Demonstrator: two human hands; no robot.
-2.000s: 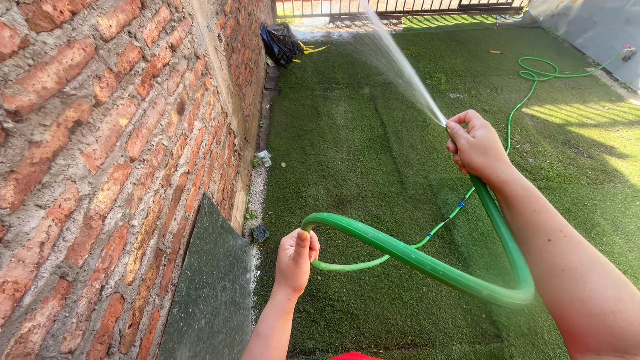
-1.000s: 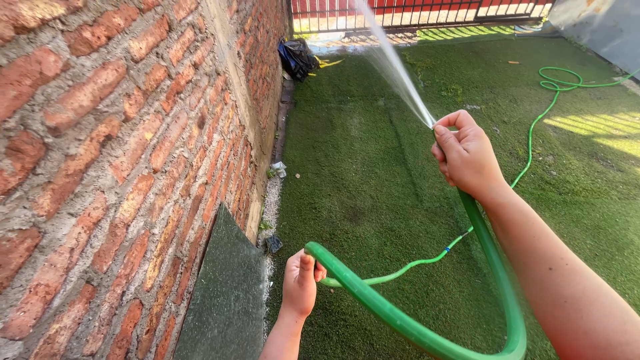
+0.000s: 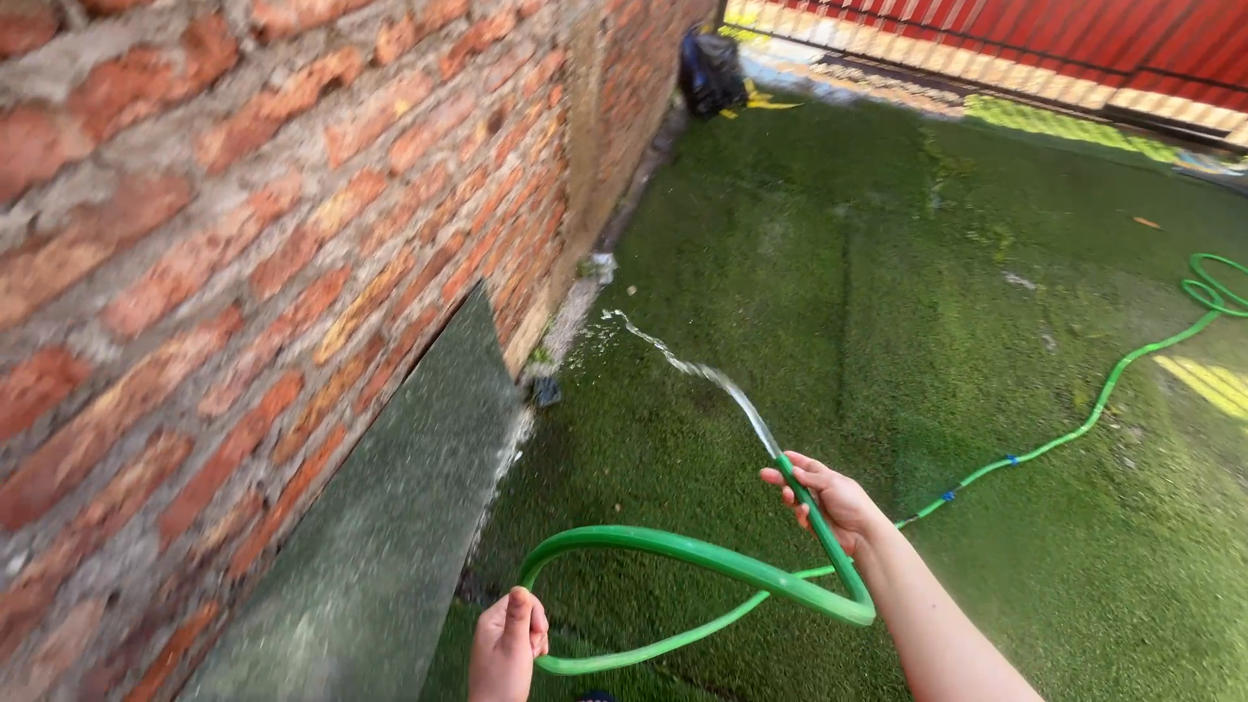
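My right hand [image 3: 829, 502] holds a green garden hose [image 3: 697, 546] just behind its end, right of centre. From that end a loose stream of water [image 3: 726, 385] arcs up and left over the artificial grass [image 3: 760, 244] and breaks into drops near the foot of the wall. Low in the view, my left hand [image 3: 510, 639] is closed around the same hose farther along. Between both hands the hose makes a wide loop, then runs off to the right across the grass.
A brick wall [image 3: 292, 195] fills the left side, with a dark green flat panel [image 3: 380, 526] leaning at its base. A black bag [image 3: 712, 73] lies by the wall's far end. Beyond stands a barred metal fence [image 3: 975, 58]. The hose coils [image 3: 1209, 292] at right.
The thin, hard spray toward the fence has become a thicker, slack stream toward the wall's foot. My right hand has moved lower, and its thumb no longer presses at the hose end. The view has turned.
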